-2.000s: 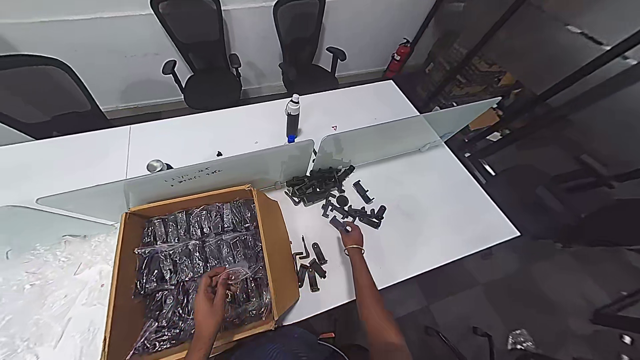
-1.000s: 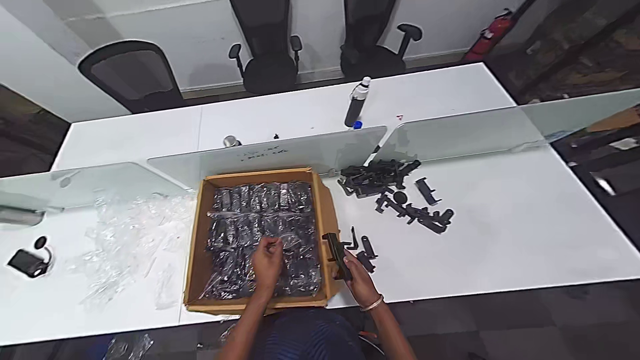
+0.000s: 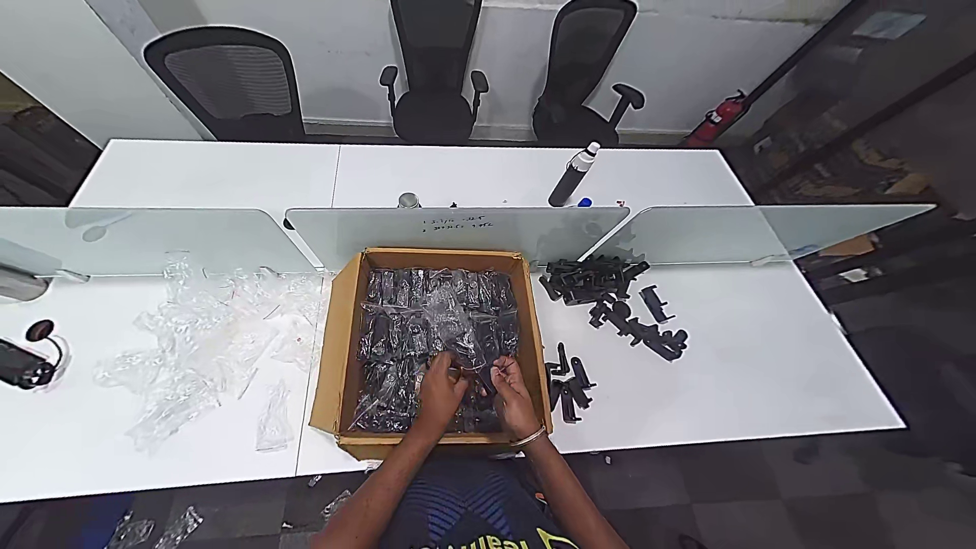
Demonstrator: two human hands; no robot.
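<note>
Both of my hands are over an open cardboard box (image 3: 326, 381) packed with rows of black parts in clear plastic bags. My left hand (image 3: 442, 393) pinches the near edge of a clear plastic bag (image 3: 451, 316). Beside it, my right hand (image 3: 513, 393) grips the same bag's edge and a dark part (image 3: 486, 375) at its mouth; whether that part is inside the bag I cannot tell. Several loose black plastic parts (image 3: 577, 381) lie just right of the box. Farther back are a heap of black parts (image 3: 591, 278) and another loose cluster (image 3: 644, 332).
Crumpled clear bags (image 3: 206, 343) cover the white table (image 3: 732, 389) left of the box. Glass dividers (image 3: 457, 229) cross behind it. A bottle (image 3: 572, 177) and a metal lid (image 3: 409, 200) stand beyond them. A black device (image 3: 27, 364) sits at the far left.
My right hand has moved left from beside the box, where it held a black part, to over the box next to my left hand. A clear bag is now between both hands.
</note>
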